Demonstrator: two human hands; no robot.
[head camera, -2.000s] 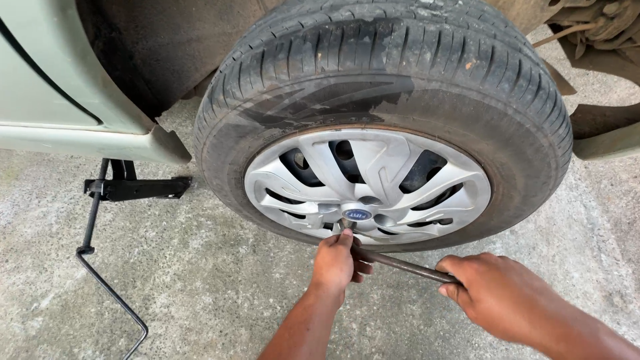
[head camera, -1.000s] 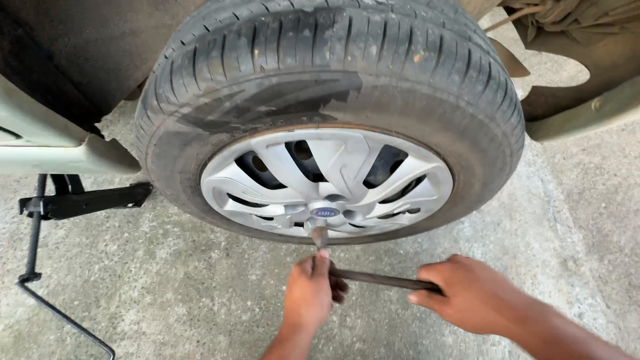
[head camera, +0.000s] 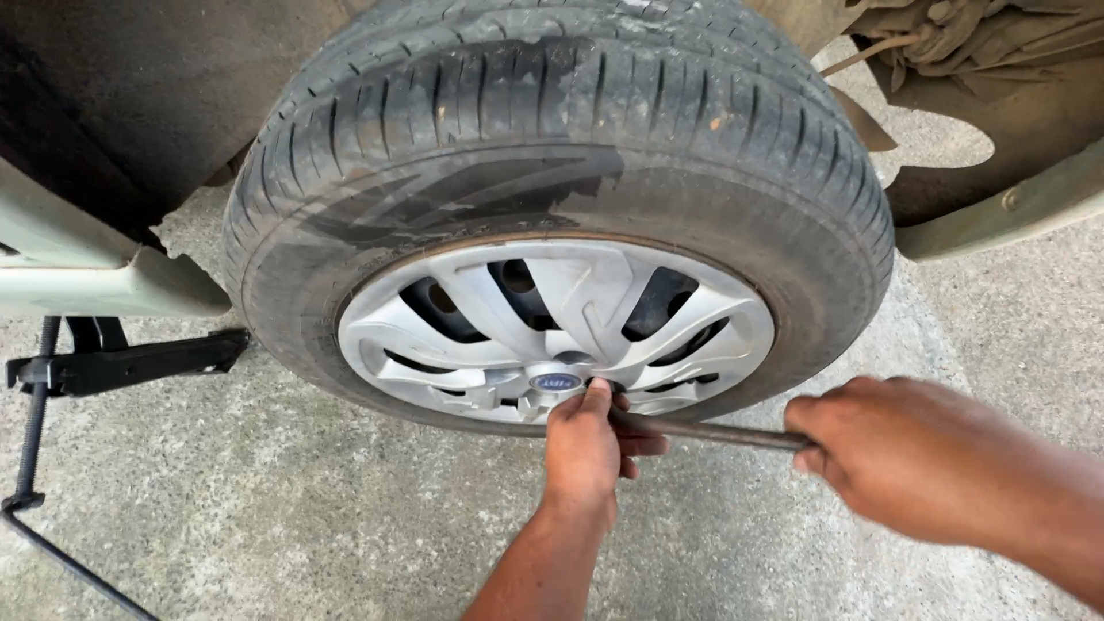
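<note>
A car wheel with a black tire (head camera: 690, 198) and a silver Fiat hubcap (head camera: 586, 293) fills the middle of the view. My left hand (head camera: 586, 444) grips the head end of a lug wrench (head camera: 716, 430), its thumb just right of the blue centre badge (head camera: 555, 381). The wrench's socket is mostly hidden by the fingers, at the lug recess right of the badge; whether it sits on a bolt I cannot tell. My right hand (head camera: 897, 457) is closed around the far end of the wrench handle, which points right.
A black scissor jack (head camera: 129, 362) stands at the left by the pale green sill (head camera: 112, 285), its crank rod (head camera: 73, 565) reaching down over the concrete ground (head camera: 345, 517). Wheel-arch edges frame the tire, with a pale body panel (head camera: 1009, 211) at the right.
The wrench head was below the badge a second ago, with its socket showing; my left hand has moved it up to the badge's right side. The right hand still holds the handle.
</note>
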